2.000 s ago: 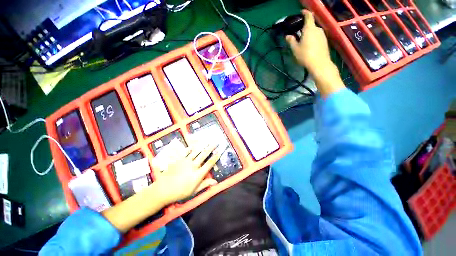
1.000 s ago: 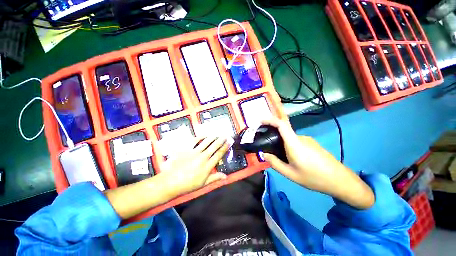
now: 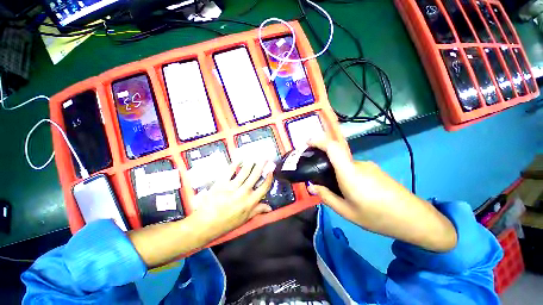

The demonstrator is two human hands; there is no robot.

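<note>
An orange-red tray [image 3: 119,71] with two rows of smartphones lies in front of me. My left hand [image 3: 238,190] lies over the lower row, on a back-side-up phone [image 3: 259,143] with a white label; its fingers are slightly apart. My right hand [image 3: 351,179] grips a black barcode scanner [image 3: 308,167] above that phone's right part, beside my left fingertips. The scanner partly hides a white-screen phone [image 3: 305,127]. A white cable [image 3: 296,58] loops over the upper right phone; another cable end meets the lower left phone [image 3: 99,201].
A second orange-red tray of phones [image 3: 445,110] lies at the upper right on the green bench [image 3: 369,36]. A coiled black cord [image 3: 387,98] lies between the trays. A monitor edge [image 3: 77,8] and a yellow sheet [image 3: 59,44] are at the upper left.
My right hand has come from beside the right tray to the front tray, bringing the scanner. The far-left phone's screen has gone dark. The 53 phone's screen, dark at first, now shows a purple-blue picture.
</note>
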